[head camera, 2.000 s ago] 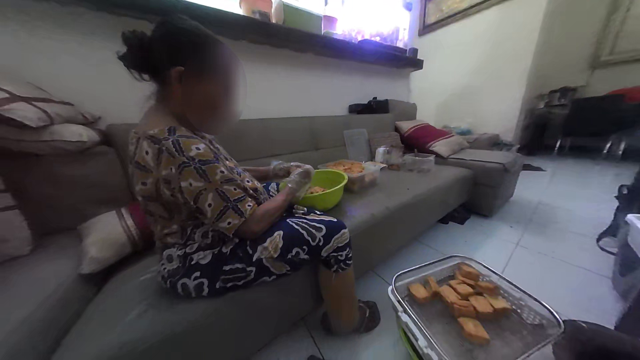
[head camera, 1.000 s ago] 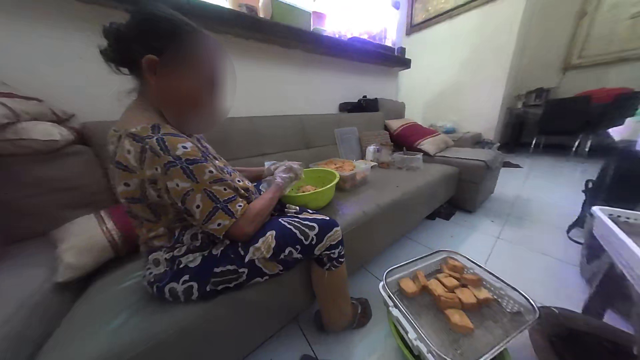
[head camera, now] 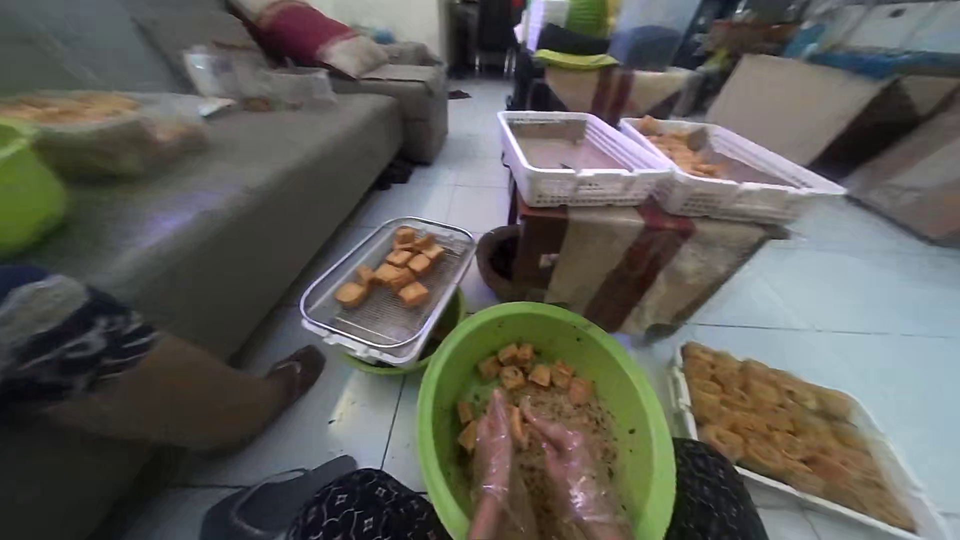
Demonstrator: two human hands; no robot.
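Observation:
My left hand (head camera: 495, 442) and my right hand (head camera: 574, 465), both in clear plastic gloves, reach down into a large green plastic basin (head camera: 652, 390). Between their fingertips is a piece of fried tofu (head camera: 517, 426); whether one hand or both grip it is unclear. Brown crumbly filling (head camera: 600, 435) covers much of the basin's bottom, and several fried tofu cubes (head camera: 513, 376) lie along its far and left sides. Left of the basin, a wire-mesh tray (head camera: 367, 319) with more tofu cubes (head camera: 397, 274) rests over another green basin (head camera: 364, 365).
At right a white tray (head camera: 847, 517) holds packed tofu pieces. Two white plastic crates (head camera: 592, 180), (head camera: 750, 199) stand on a covered low table ahead. A seated person's leg (head camera: 195, 382) is at left by the grey sofa (head camera: 300, 180), which bears a food container (head camera: 97, 142).
The view has swung strongly right and down, so my hands and the large green basin are now visible. The seated co-worker is now mostly out of view.

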